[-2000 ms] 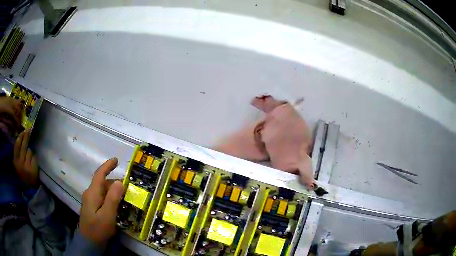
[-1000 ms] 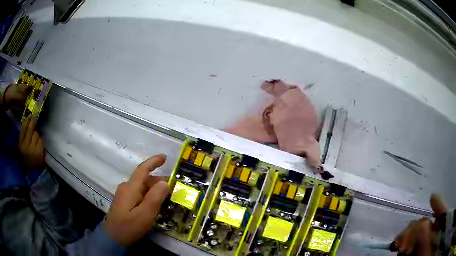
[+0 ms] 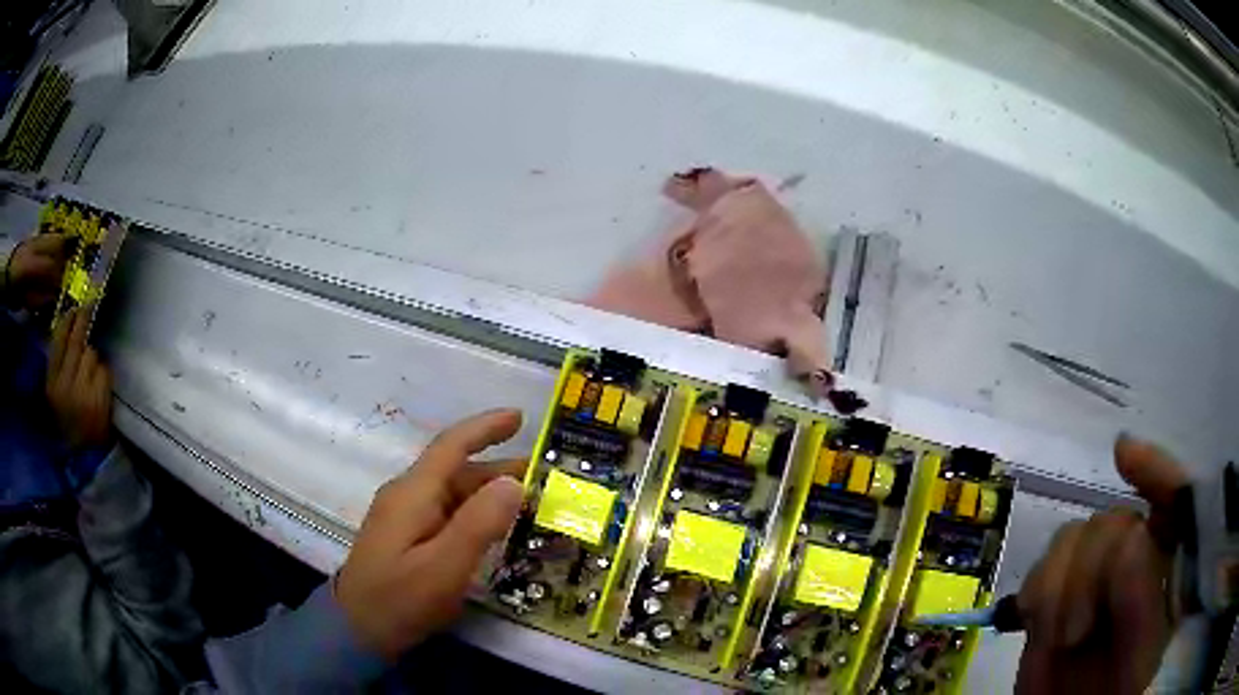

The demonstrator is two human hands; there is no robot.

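Note:
Several power-supply boards [image 3: 705, 546] with yellow edges and bright yellow transformers lie side by side along the track. My left hand [image 3: 438, 532] is at their left end, thumb and forefinger apart, thumb tip by the first board's edge. My right hand [image 3: 1103, 591] is closed around the glue gun at the right edge; the gun's body is mostly hidden by the hand and cut off by the picture. Its pale-blue nozzle [image 3: 967, 616] points left over the rightmost board, by the lower part of its transformer. Whether the tip touches cannot be told.
A crumpled pink cloth [image 3: 756, 266] lies beyond the rail [image 3: 516, 306], beside a grey slotted bracket [image 3: 860, 306]. Tweezers [image 3: 1071, 373] lie at right on the bench. At far left, another person's hands [image 3: 79, 387] are at another board assembly [image 3: 84, 265].
The boards have moved right along the track, past the cloth, with my left hand following at their left end. My right hand has come in from the right edge, bringing the nozzle over the rightmost board.

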